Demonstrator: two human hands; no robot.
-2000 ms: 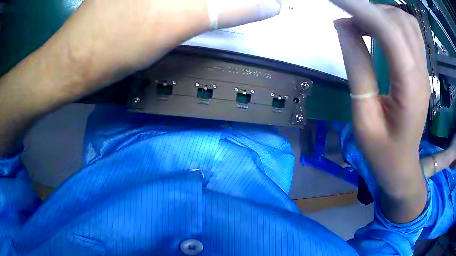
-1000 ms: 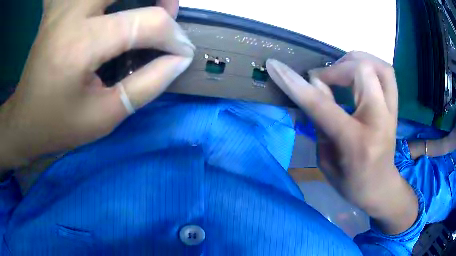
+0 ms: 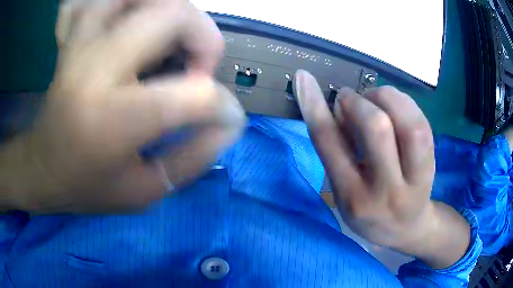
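The long grey-brown metal fixture point(image 3: 270, 98) lies across the upper middle, with engraved lettering and a row of small square nests. One greenish nest point(image 3: 246, 79) shows fully; the two to its right are partly covered by my right hand. My right hand point(image 3: 388, 157) rests over the fixture's right part, its thumb in a pale finger cot touching beside a nest. My left hand point(image 3: 140, 118) is strongly blurred, raised in front of the fixture's left end and hiding it. Its thumb and finger are bent toward each other; whether anything is between them cannot be seen.
A bright white sheet point(image 3: 360, 31) in a dark-edged tray point(image 3: 315, 39) lies beyond the fixture on a green surface point(image 3: 450, 109). Dark rails point(image 3: 488, 67) run along the right. Another person's blue sleeve point(image 3: 495, 191) shows at the right edge.
My left hand has lifted away from the fixture toward the camera and moved slightly right, now blurred. My right hand has shifted slightly down; its thumb stays at the same nest.
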